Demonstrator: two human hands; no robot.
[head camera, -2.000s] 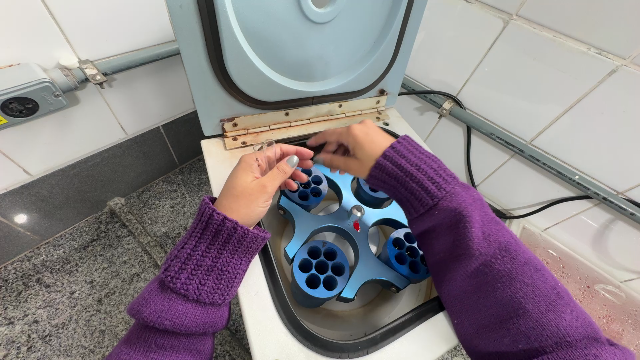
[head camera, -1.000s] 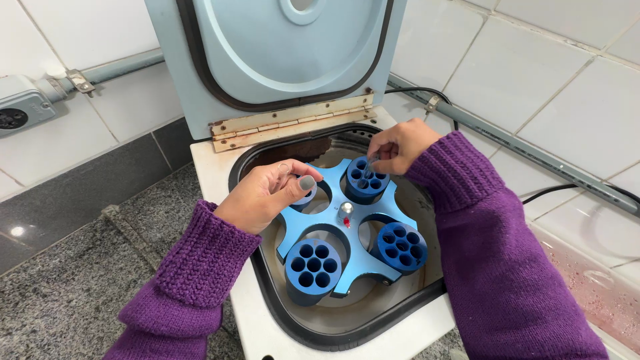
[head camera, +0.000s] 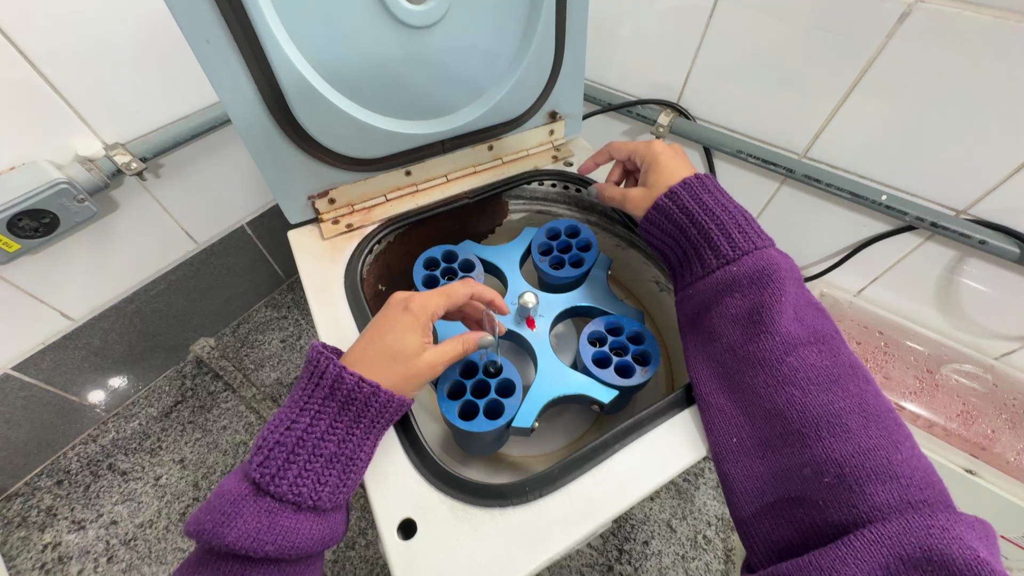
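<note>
My left hand (head camera: 432, 332) pinches a clear glass test tube (head camera: 491, 332) by its upper part. The tube's lower end is in or over a rear hole of the near-left blue bucket (head camera: 480, 390); how deep it sits is hidden. My right hand (head camera: 640, 176) is above the rear right rim of the centrifuge bowl, fingers curled and apart, with nothing seen in them. Between and below the hands lies the blue four-armed rotor (head camera: 552, 352) with a metal centre knob (head camera: 528, 303). Its other buckets are at the rear left (head camera: 448, 268), rear right (head camera: 564, 246) and near right (head camera: 618, 350).
The centrifuge's light blue lid (head camera: 360, 72) stands raised on a rusty hinge (head camera: 448, 178). A black gasket (head camera: 512, 494) rings the bowl. At left is a socket box (head camera: 40, 216) on the tiled wall. A pipe (head camera: 800, 172) and black cable run behind, with a pinkish wet transparent surface (head camera: 920, 376) at right.
My left hand has moved down to the near-left bucket with a tube. My right hand, earlier down at the rear right bucket, has lifted away to the bowl's rear right rim.
</note>
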